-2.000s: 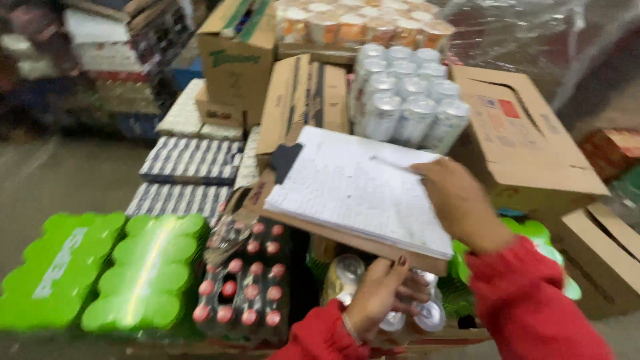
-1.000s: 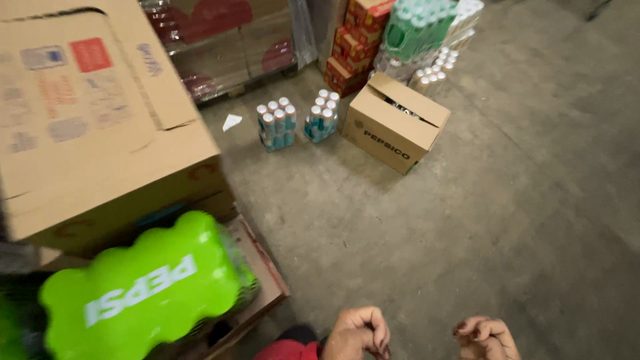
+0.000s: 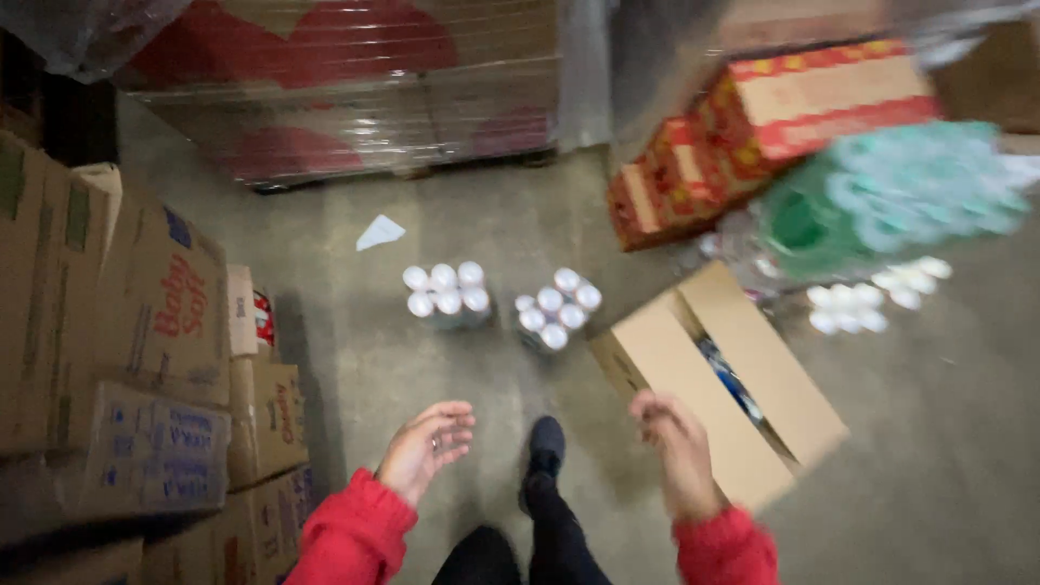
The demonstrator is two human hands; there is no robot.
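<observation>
My left hand [image 3: 429,447] is in the air at the lower middle, fingers apart and holding nothing. On the other side, my right hand [image 3: 673,443] is raised with bent fingers and nothing in it, overlapping the left edge of a cardboard box [image 3: 756,366] in the view; whether it touches the box cannot be told. A dark gap runs between the box's top flaps, with something blue inside. On the concrete floor beyond my hands are a pack of white-topped bottles or cans [image 3: 445,292] and a second such pack [image 3: 559,307], left of the box.
Stacked cartons [image 3: 162,317] line the left side. A plastic-wrapped pallet load [image 3: 349,89] stands at the back. Red and yellow cartons [image 3: 707,162], green-tinted bottle packs [image 3: 894,195] and more white-topped items [image 3: 845,309] are at the right. A white scrap [image 3: 379,232] lies on the floor.
The clipboard with papers, held in my hands two seconds ago, is out of them. The view has swung from the stacked drink packs to the floor. The box and the two small packs now appear closer.
</observation>
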